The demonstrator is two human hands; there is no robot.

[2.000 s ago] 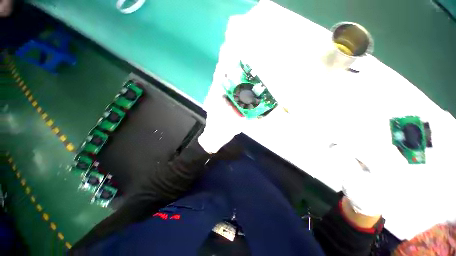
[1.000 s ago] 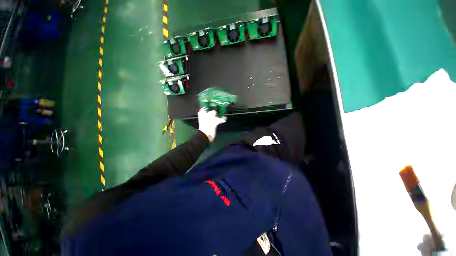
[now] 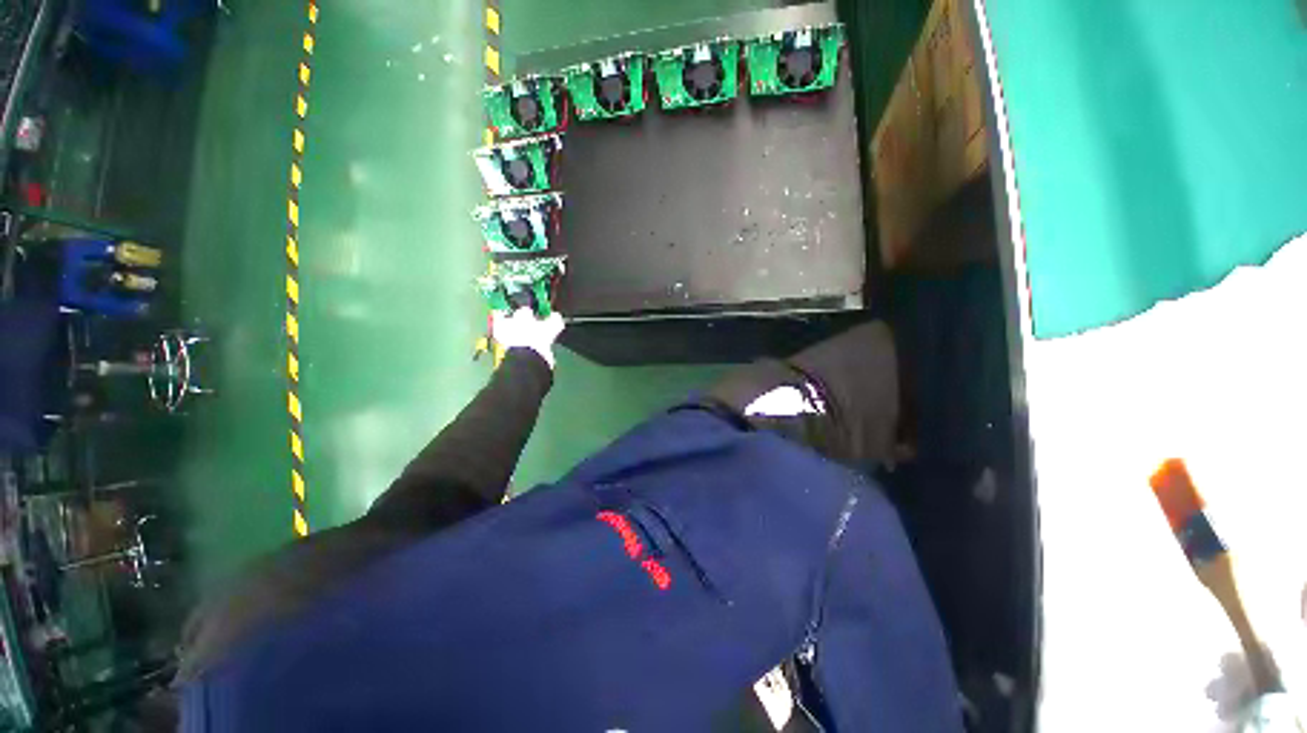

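Observation:
My left hand (image 3: pixel 528 337), in a white glove, is at the near left corner of the black tray (image 3: pixel 688 215). Its fingers are on the near edge of a green circuit board (image 3: pixel 519 281) with a black fan facing up. This board is the nearest in the column on the tray's left edge. My right hand (image 3: pixel 1250 693), also white-gloved, is at the lower right, partly lost against the white sheet. It holds the wooden handle of a flat brush (image 3: pixel 1198 524); the orange bristles point up and away from me.
Several circuit boards (image 3: pixel 700 72) with fans line the tray's far and left edges. The bench edge (image 3: pixel 1021 329) runs along the right, with a green mat (image 3: pixel 1147 143) and white sheet (image 3: pixel 1111 415). Brown boxes (image 3: pixel 932 129) stand between tray and bench. Yellow-black lines (image 3: pixel 297 258) mark the floor.
My left hand has picked up no new board; it has carried the green board left from over the tray to the end of the left column. The brush remains in my right hand.

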